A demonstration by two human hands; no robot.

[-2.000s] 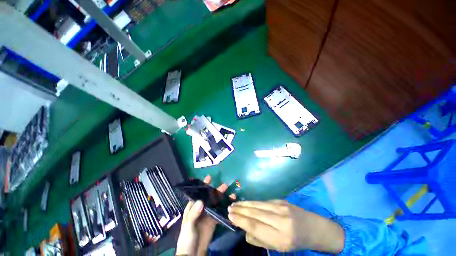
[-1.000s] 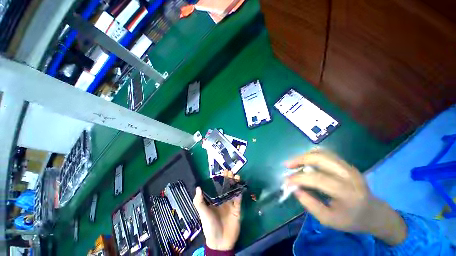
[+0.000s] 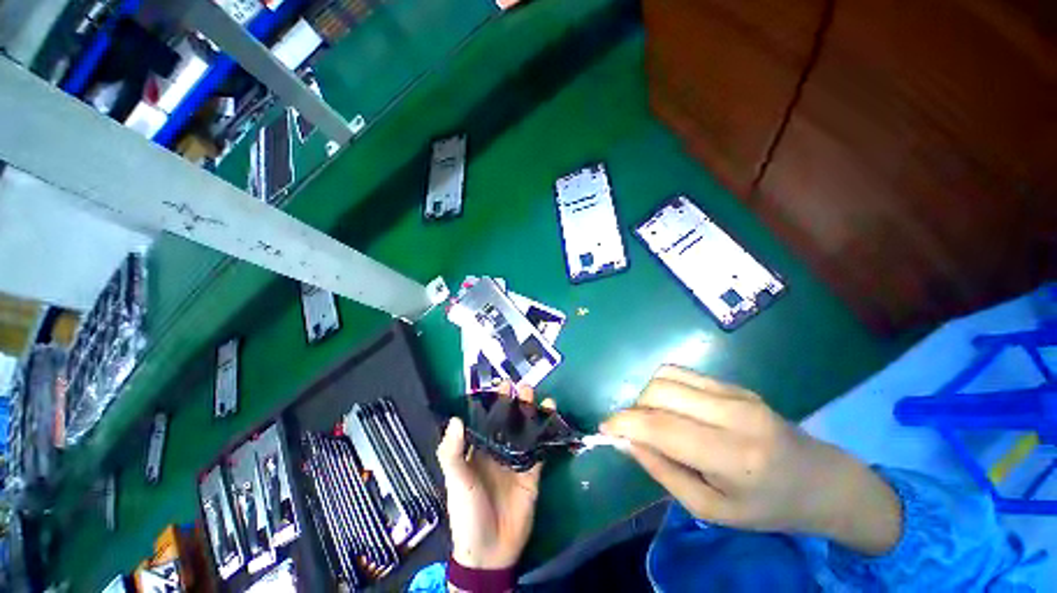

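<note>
My left hand (image 3: 493,510) is cut across the lower middle and holds a dark, glossy phone-sized part (image 3: 510,426), tilted, with its black face showing. My right hand (image 3: 724,452) pinches a small white wipe or film wad (image 3: 603,441) at the right end of that part. Whether the wad touches the part is too blurred to tell. Beyond my left hand, several white-silver display parts with black strips (image 3: 510,336) lie fanned in a pile on the green surface (image 3: 649,313).
A black tray (image 3: 348,376) at left holds parts on edge and flat. White-backed units (image 3: 591,222) lie spaced along the green surface. A white metal post (image 3: 220,209) slants in from the upper left. A brown panel (image 3: 881,139) and blue stool (image 3: 974,405) stand at right.
The white wad lay on the green surface two seconds ago; my right hand took hold of it and has brought it to the dark part. My left hand still holds the part.
</note>
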